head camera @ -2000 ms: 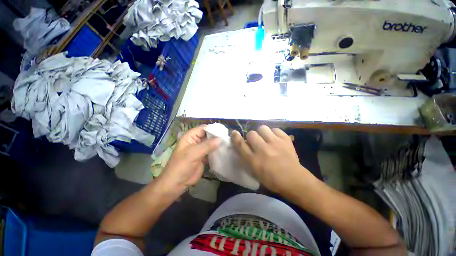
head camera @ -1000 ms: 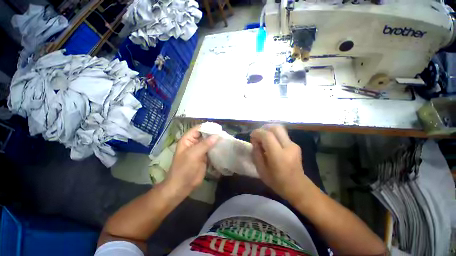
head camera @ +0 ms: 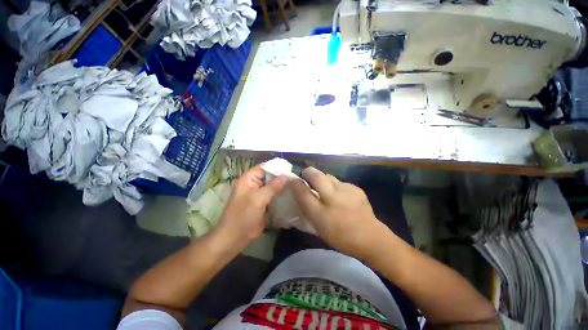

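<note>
A small off-white sewn fabric piece (head camera: 288,211) is held in the air above my lap, just in front of the table's brown edge. My left hand (head camera: 248,201) grips its left side, with the thumb on top near the upper corner. My right hand (head camera: 335,207) pinches its upper right edge, close to the left hand. The fingers of both hands cover much of the piece, and its lower part hangs between them.
The cream sewing machine (head camera: 464,51) stands on the white table (head camera: 277,97), with a thin dark metal tool (head camera: 463,116) beside it. A loose pile (head camera: 97,129) lies over a blue crate (head camera: 196,138) at left. Stacked grey pieces (head camera: 525,258) are at right; yellowish pieces (head camera: 209,206) hang left of my knees.
My right hand, which was farther right with the fabric stretched between the hands one second ago, has moved left to near my left hand. The piece is now more bunched.
</note>
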